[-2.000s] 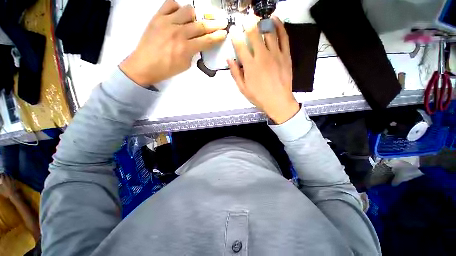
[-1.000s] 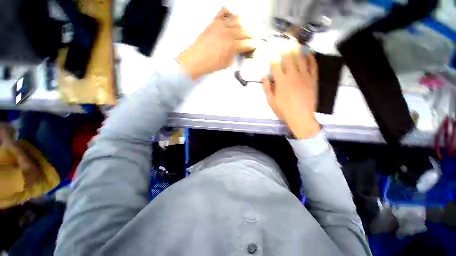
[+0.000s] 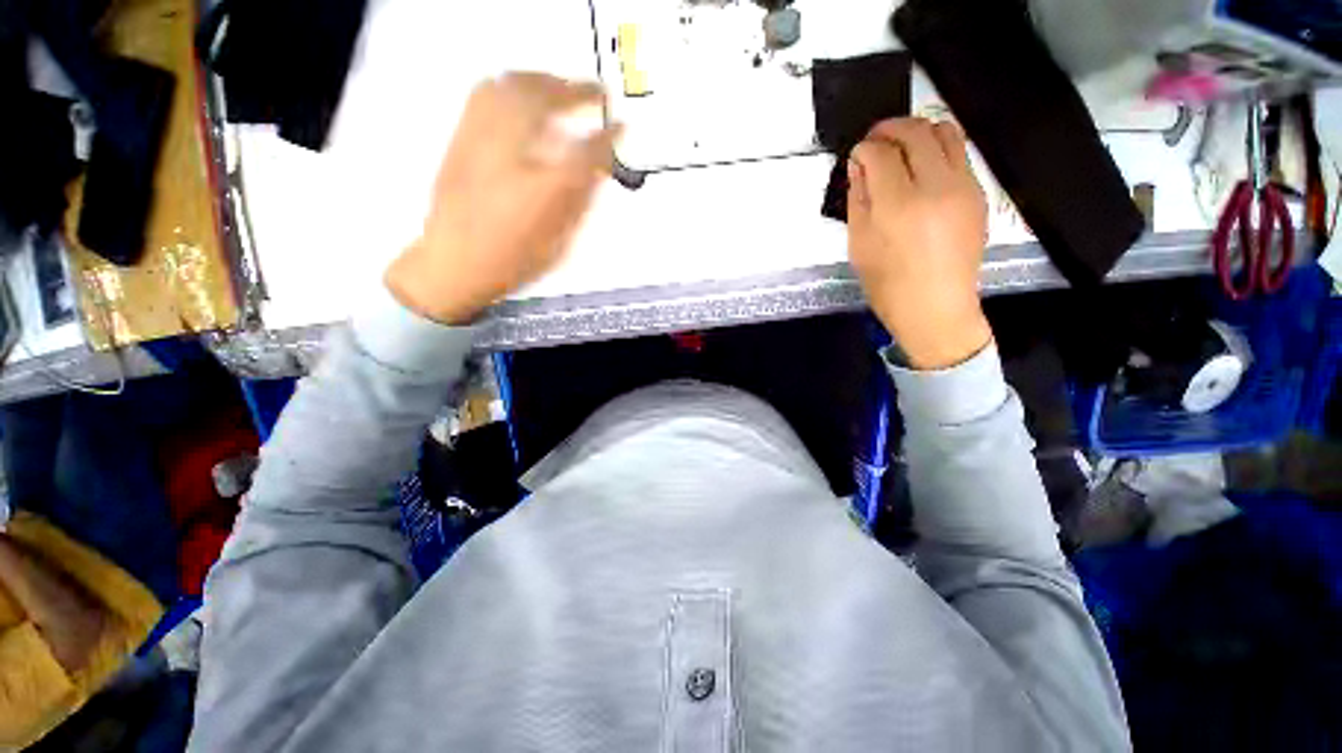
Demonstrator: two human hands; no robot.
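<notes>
A dark brown-black fabric piece (image 3: 861, 97) lies flat on the white table, right of the needle area. My right hand (image 3: 924, 221) is over its lower part, fingers curled on the dark fabric, with a dark corner showing left of the fingertips. My left hand (image 3: 493, 199) is raised over the table left of the needle plate (image 3: 707, 125), fingers bent and blurred; whether it holds anything cannot be told. The needle area (image 3: 758, 27) at the top edge is brightly lit, and no fabric shows under it.
A long dark strip (image 3: 1030, 140) slants at right. Red-handled scissors (image 3: 1254, 243) lie at the far right. A black pile (image 3: 295, 66) and a yellow-brown board (image 3: 155, 221) are at left. A white roll (image 3: 1213, 383) sits in a blue basket. A person in yellow (image 3: 66, 633) is at lower left.
Both hands have left the needle area. My left hand has drawn back toward me; my right hand has moved right onto the dark piece. The view shifted and came back.
</notes>
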